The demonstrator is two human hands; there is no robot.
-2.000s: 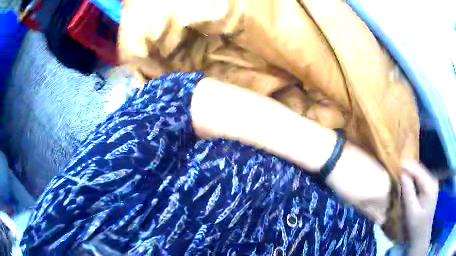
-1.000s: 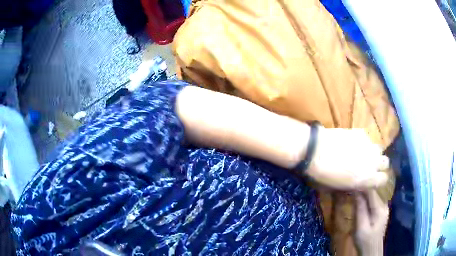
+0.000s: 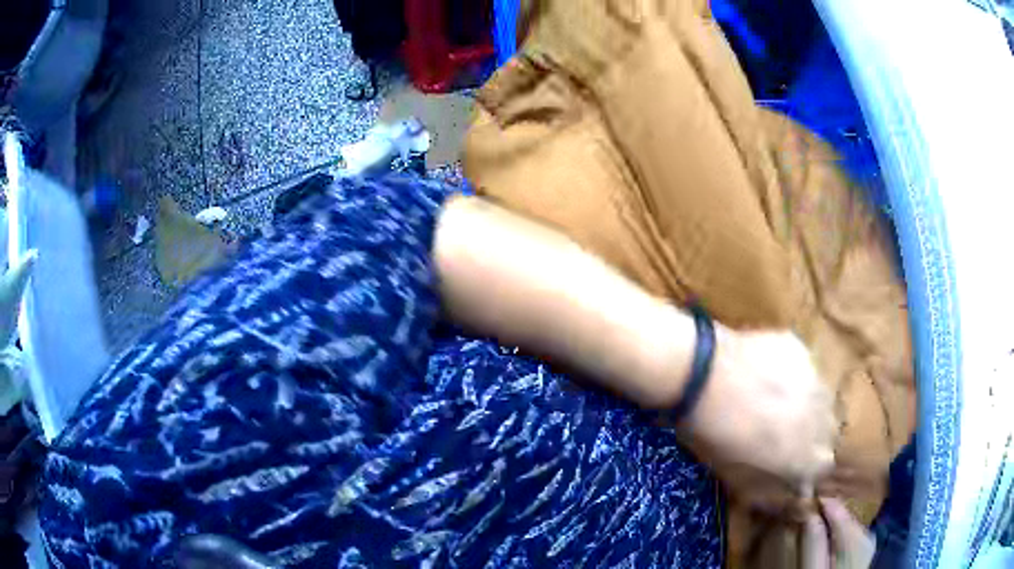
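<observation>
The mustard-brown puffer jacket (image 3: 712, 189) lies across the lap and runs down to the lower right. My left hand (image 3: 767, 406), blurred, with a dark band on its wrist, is curled over the jacket, fingertips down. My right hand (image 3: 828, 542) is cut off by the bottom edge; its fingers pinch a fold of the jacket. The fingertips of both hands meet there. Whether my left fingers hold fabric, a needle or thread is too blurred to tell.
A curved white edge (image 3: 901, 167) borders the jacket on the right, with blue material (image 3: 828, 95) behind. A red object (image 3: 434, 50) stands at the top. White scraps (image 3: 384, 147) lie on the speckled floor (image 3: 261, 100). A pale curved object (image 3: 61, 295) is at the left.
The jacket no longer spreads as wide and hangs in long folds. Both hands, apart at first, have come together and now sit lower in view. The view has shifted, showing more floor.
</observation>
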